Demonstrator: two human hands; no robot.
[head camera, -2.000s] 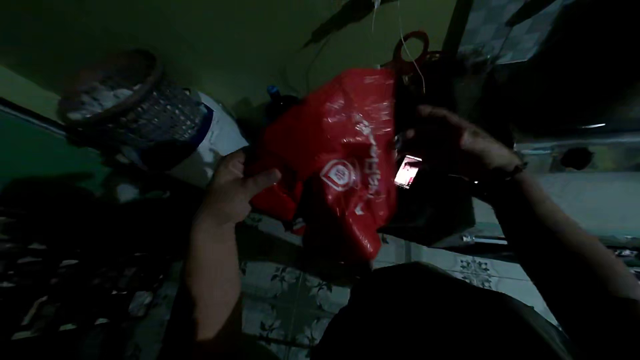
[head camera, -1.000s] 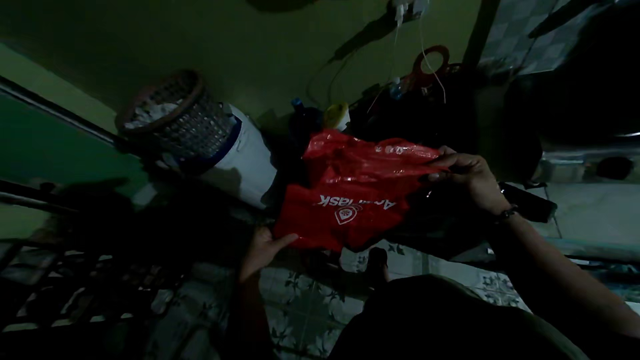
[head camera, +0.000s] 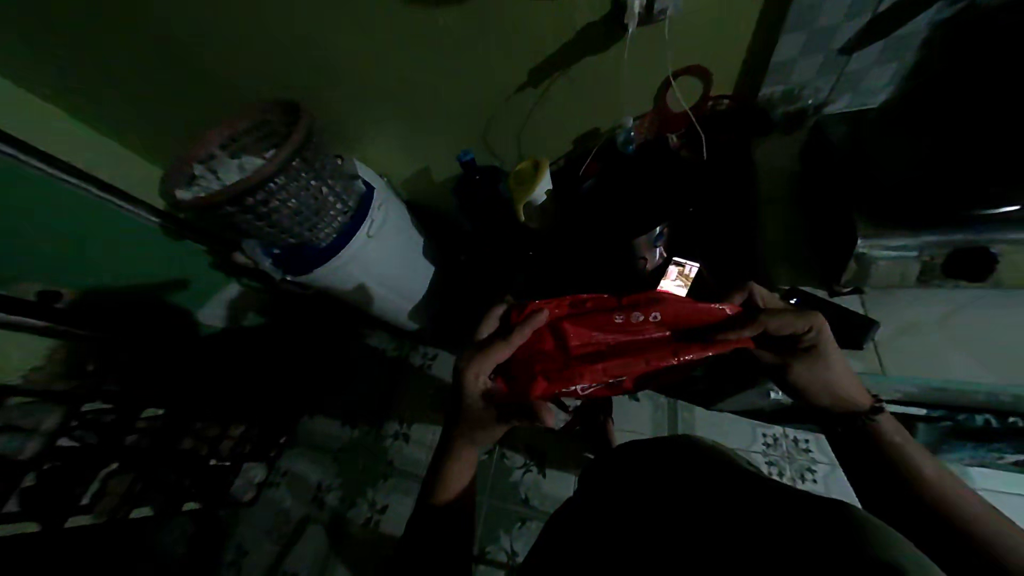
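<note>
A red plastic bag (head camera: 612, 344) with white printing is stretched sideways between my two hands, its upper part folded over. My left hand (head camera: 488, 376) grips the bag's left end, thumb on top. The right end is pinched between the thumb and fingers of my right hand (head camera: 788, 344), which has a band at the wrist. Just above the bag lies a phone with a lit screen (head camera: 679, 276). The surface under the phone is too dark to make out.
A wicker basket (head camera: 288, 192) with pale contents sits on a white bucket (head camera: 384, 264) at the left. A blue-capped bottle (head camera: 466, 160) and a yellow item (head camera: 530, 184) stand by the wall. Cables hang from a socket. A dark oblong object (head camera: 836, 318) lies right of my right hand.
The red bag, spread out with its large print showing one second ago, is now folded into a narrower band. My left hand has closed further over its left end. The lit phone screen shows again.
</note>
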